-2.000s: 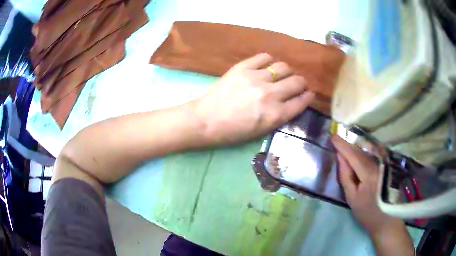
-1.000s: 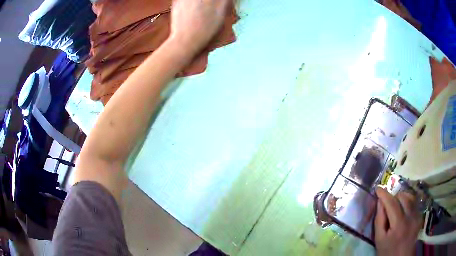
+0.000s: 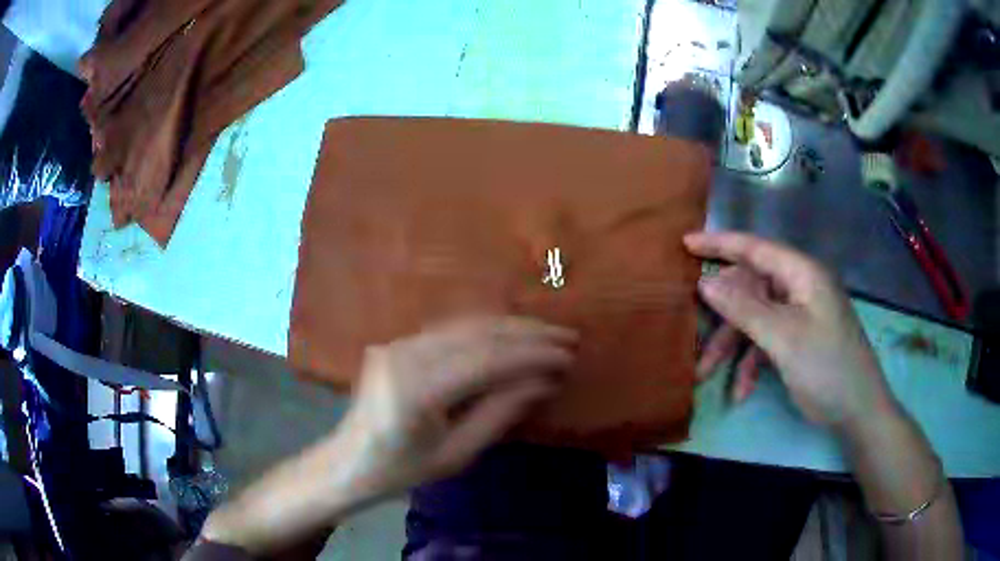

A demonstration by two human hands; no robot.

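A rust-brown zipped pocket panel (image 3: 439,241) lies spread out, nearly square, at the table's front edge, its near edge reaching over my lap. A small shiny metal zipper slider (image 3: 554,268) shows near its middle. My left hand (image 3: 466,384) is over the panel's lower part, blurred, fingers loosely curled; whether it touches the cloth is unclear. My right hand (image 3: 773,312) pinches the panel's right edge between thumb and fingers.
A fanned stack of brown pocket pieces (image 3: 186,99) lies at the upper left. The sewing machine head (image 3: 866,66) is at the upper right, with the needle plate (image 3: 762,137) below it. Red-handled snips (image 3: 932,258) lie right of the machine bed.
My left hand has come from the stack to the front, and a panel now lies spread before me. My right hand has left the needle area and holds the panel's right edge. The view has shifted.
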